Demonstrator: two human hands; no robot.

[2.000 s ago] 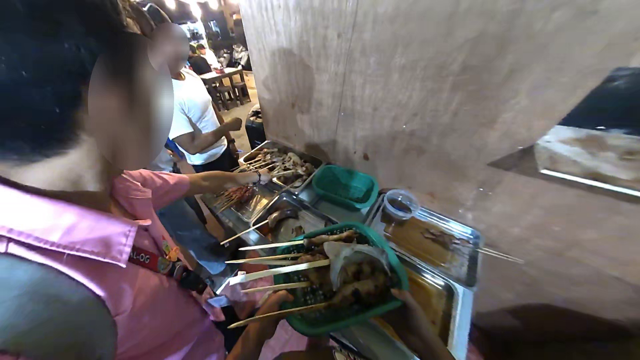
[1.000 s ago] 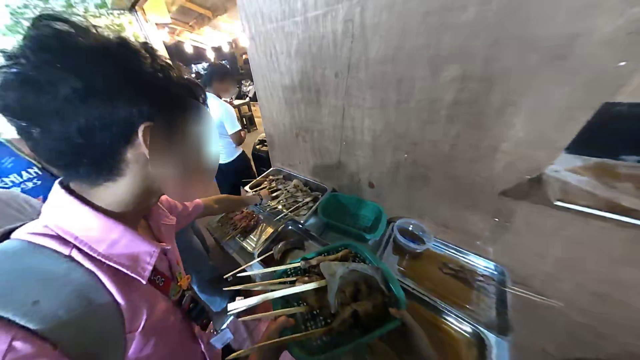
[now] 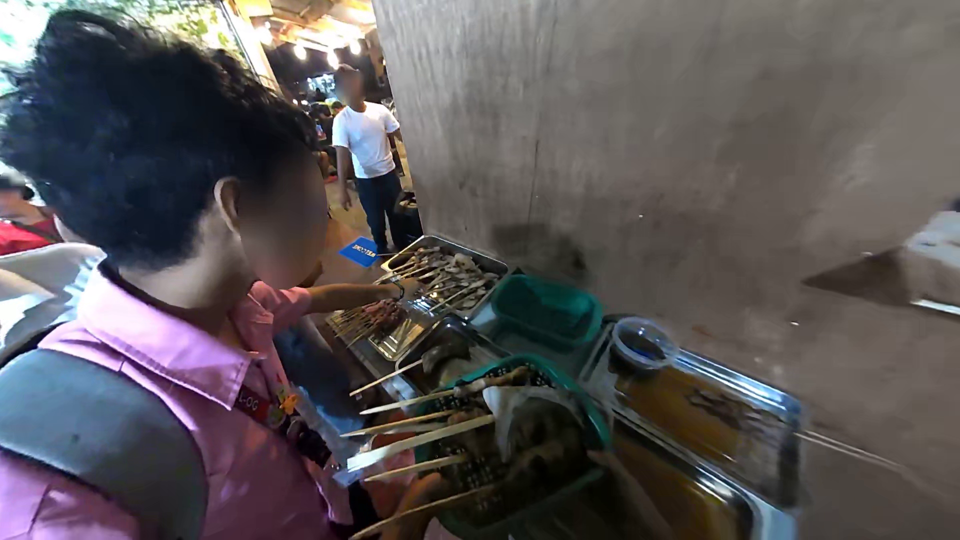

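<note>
A green plastic basket [image 3: 596, 427] is held between my hands at the lower middle. Several skewers [image 3: 420, 439] of meat lie in it, their bamboo sticks pointing left over the rim, beside a clear plastic bag [image 3: 517, 412]. My left hand [image 3: 416, 499] grips the basket's near left side, partly behind the sticks. At the right side, my right hand [image 3: 626, 487] holds the rim, dark and blurred. Another green basket [image 3: 547, 307] rests just beyond, next to a clear plastic tub [image 3: 643, 343] with dark liquid.
Metal trays [image 3: 784, 409] with brown sauce stand at the right. Farther off, a tray of skewered food [image 3: 457, 274] sits by a brown wall [image 3: 675, 150]. A person in a pink shirt [image 3: 150, 360] is close on the left; an arm [image 3: 345, 296] reaches to the trays. Another person [image 3: 367, 142] stands behind.
The view has swung to show more of the person in pink. The person in white, facing away a second ago, now stands turned toward the trays. My hands still hold the basket.
</note>
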